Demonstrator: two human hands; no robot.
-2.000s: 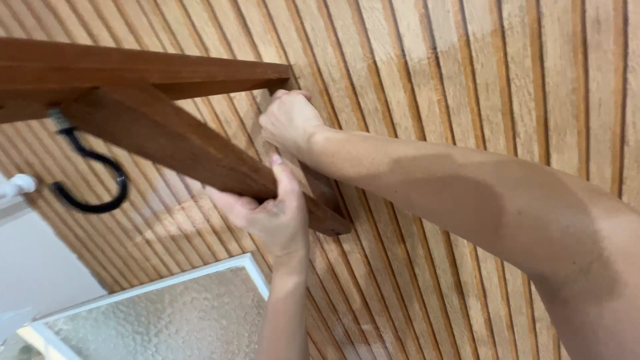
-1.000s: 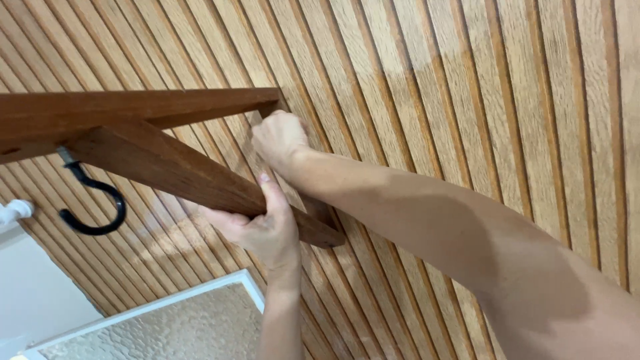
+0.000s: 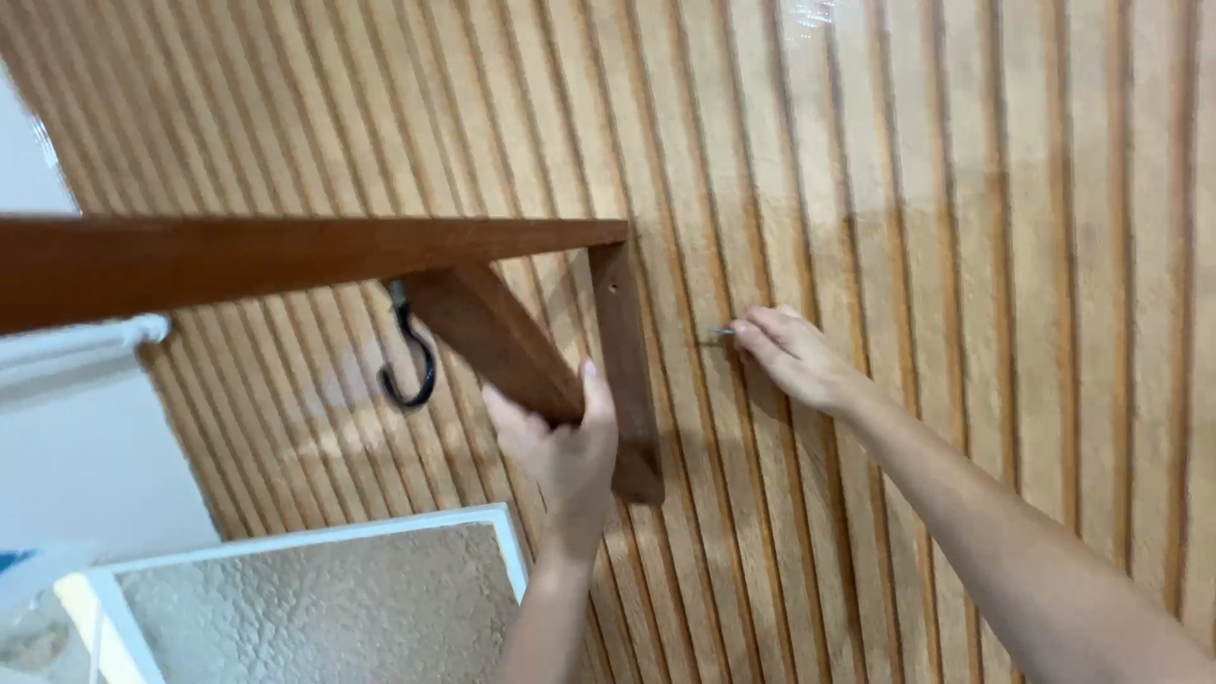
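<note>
A brown wooden bracket has a long arm (image 3: 313,256), a diagonal brace (image 3: 503,347) and a back plate (image 3: 624,361) with a small hole near its top, against the slatted wood panel (image 3: 902,285). My left hand (image 3: 565,446) grips the lower end of the brace, thumb on its right side. Right of the back plate, my right hand (image 3: 793,356) pinches a small metal screw (image 3: 720,331), its tip pointing left, apart from the bracket. A black hook (image 3: 410,356) hangs under the long arm, left of the brace.
Below the bracket stands a white-framed textured glass pane (image 3: 313,598). At the left are a white wall (image 3: 114,465) and a white rod with a round end (image 3: 147,330).
My right hand has moved right, away from the back plate, and a screw now shows in its fingers. The brace's lower end no longer meets the foot of the back plate.
</note>
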